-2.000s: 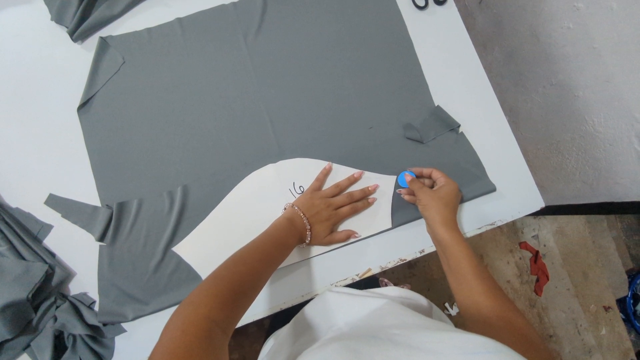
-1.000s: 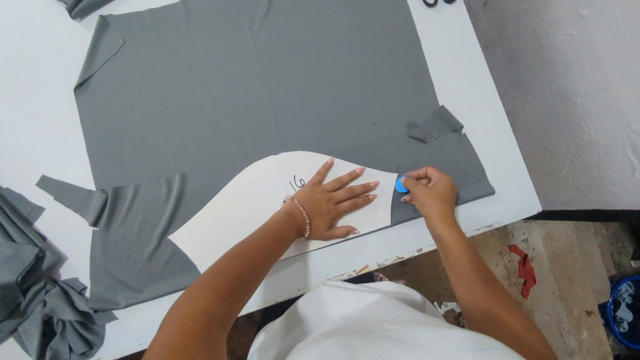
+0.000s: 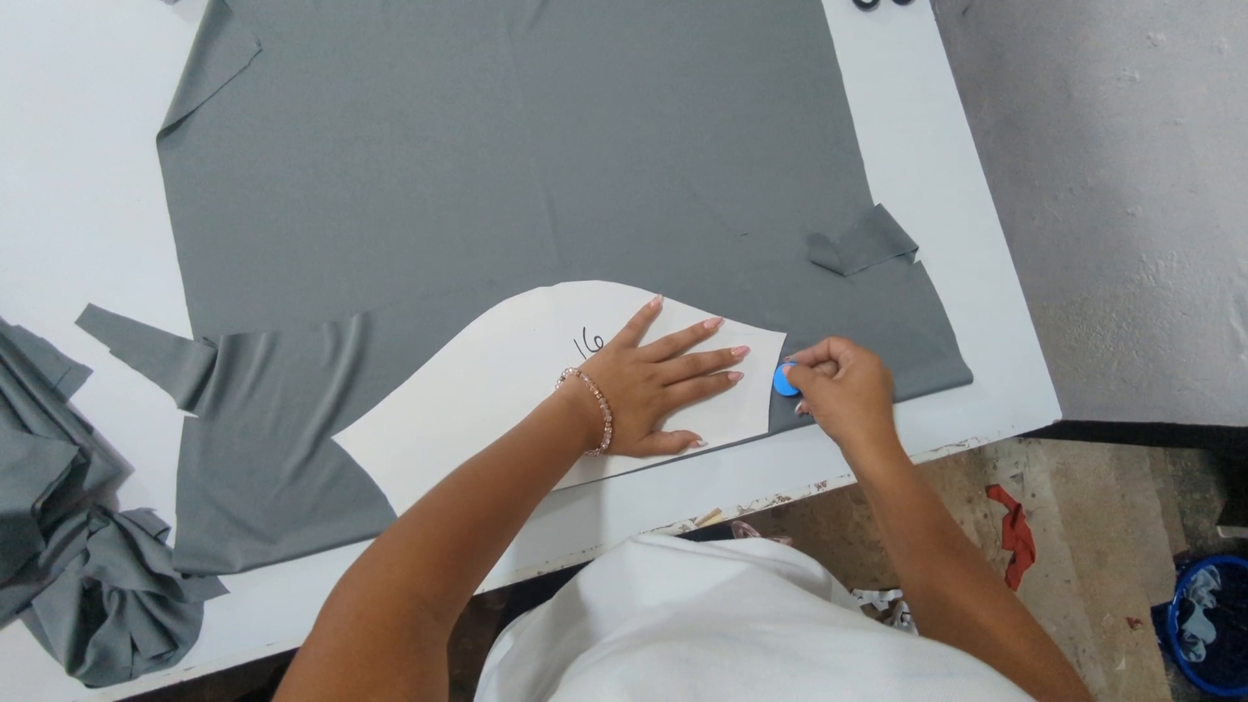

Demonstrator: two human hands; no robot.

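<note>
Grey knit fabric [image 3: 439, 175] lies spread over the white table. On its near edge rests a white paper pattern piece [image 3: 468, 409] with a curved top and a handwritten number. My left hand [image 3: 658, 385] presses flat on the pattern with fingers spread, a beaded bracelet at the wrist. In my right hand [image 3: 843, 390], between thumb and fingers, is a round blue disc [image 3: 786, 379], possibly tailor's chalk. The disc sits at the pattern's short right edge, over the grey fabric.
Crumpled grey fabric [image 3: 107, 595] lies at the table's left. Black scissor handles [image 3: 882, 3] show at the top. The table's chipped near edge [image 3: 780, 495] runs in front of my body. A red scrap [image 3: 1014, 536] and a blue basket [image 3: 1180, 624] are on the floor at right.
My right hand and the blue disc have shifted slightly down along the pattern's right edge. My left hand stays flat on the pattern.
</note>
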